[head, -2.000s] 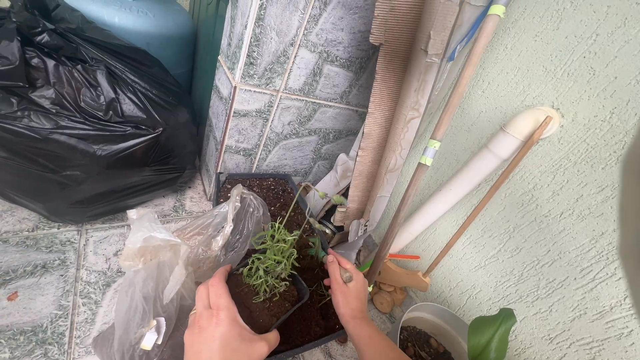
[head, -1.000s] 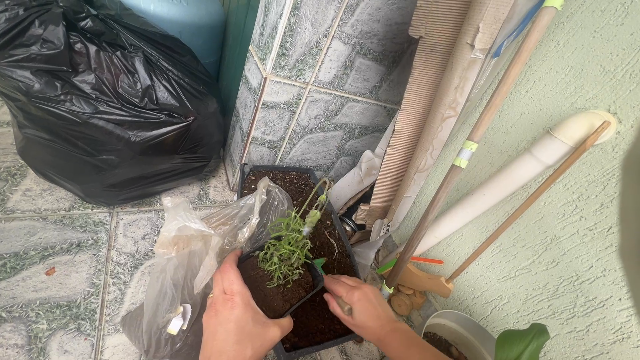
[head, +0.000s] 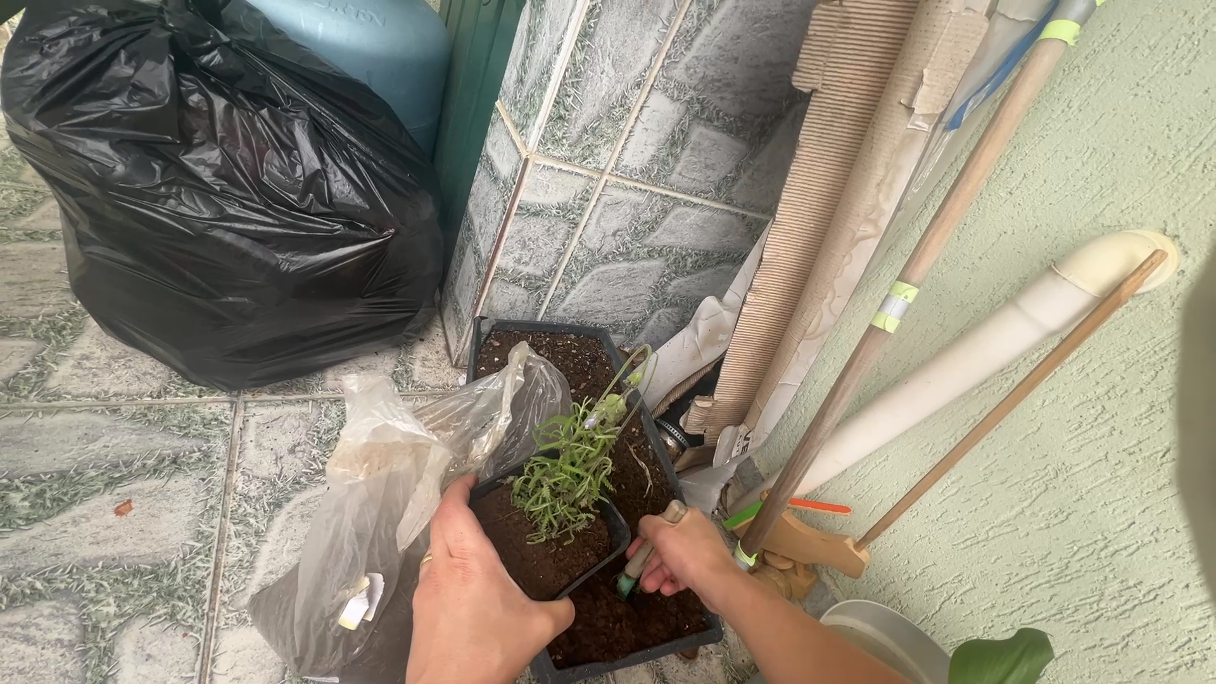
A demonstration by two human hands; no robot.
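My left hand grips the near left side of a small dark plastic pot, which holds soil and a bushy green plant. That pot rests over the left part of a long dark planter box filled with brown soil. In my right hand is a small garden tool with a wooden handle and a green collar; its tip is down in the planter soil, right of the small pot. A thin stem with a wilted bud bends over the planter's right side.
Left of the planter lie a clear plastic bag of soil and a full black garbage bag. Cardboard, a taped wooden pole and a white pipe lean or run at the right. A pot with a leaf stands near.
Two seconds ago my right hand was higher beside the plant; it has moved nearer along the planter, with the tool's tip now in the soil. My left hand stays on the small pot.
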